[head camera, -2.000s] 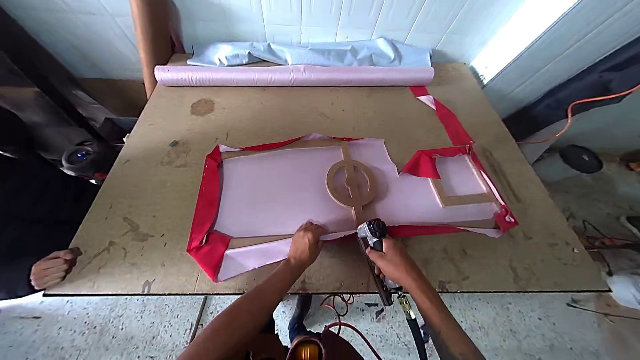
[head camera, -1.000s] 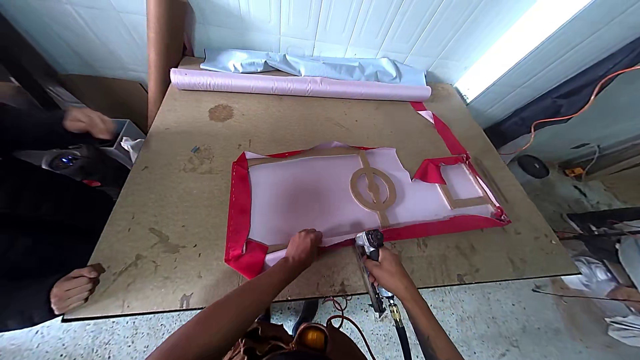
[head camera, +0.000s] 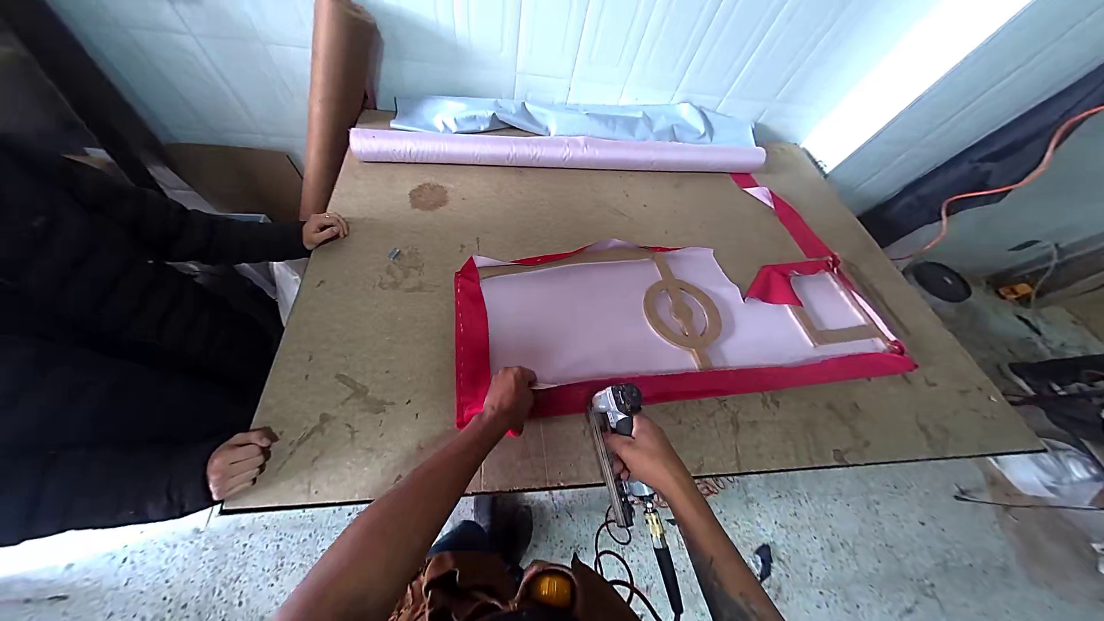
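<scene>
A pneumatic staple gun (head camera: 614, 414) is in my right hand (head camera: 638, 448), its nose on the red fabric border (head camera: 759, 378) along the frame's near edge. My left hand (head camera: 511, 398) grips that same border near the lower left corner, fingers curled over the cloth. The flat wooden frame, with a wooden ring (head camera: 681, 316) and a square wooden section (head camera: 835, 335), lies on pale pink backing (head camera: 569, 321). Staples run down the red left border. A loose red flap (head camera: 776, 285) is folded near the square section.
The frame rests on a large board-topped table (head camera: 345, 362). A pink fabric roll (head camera: 552, 152) and pale blue sheeting (head camera: 586, 117) lie at the back. A brown roll (head camera: 336, 103) stands behind. At left, a person's hands (head camera: 238, 464) rest on the table edge. An air hose (head camera: 662, 561) hangs below.
The near red border is folded over the pink cloth beside my left hand, where pink showed before. The other person's farther hand has come onto the table's left edge.
</scene>
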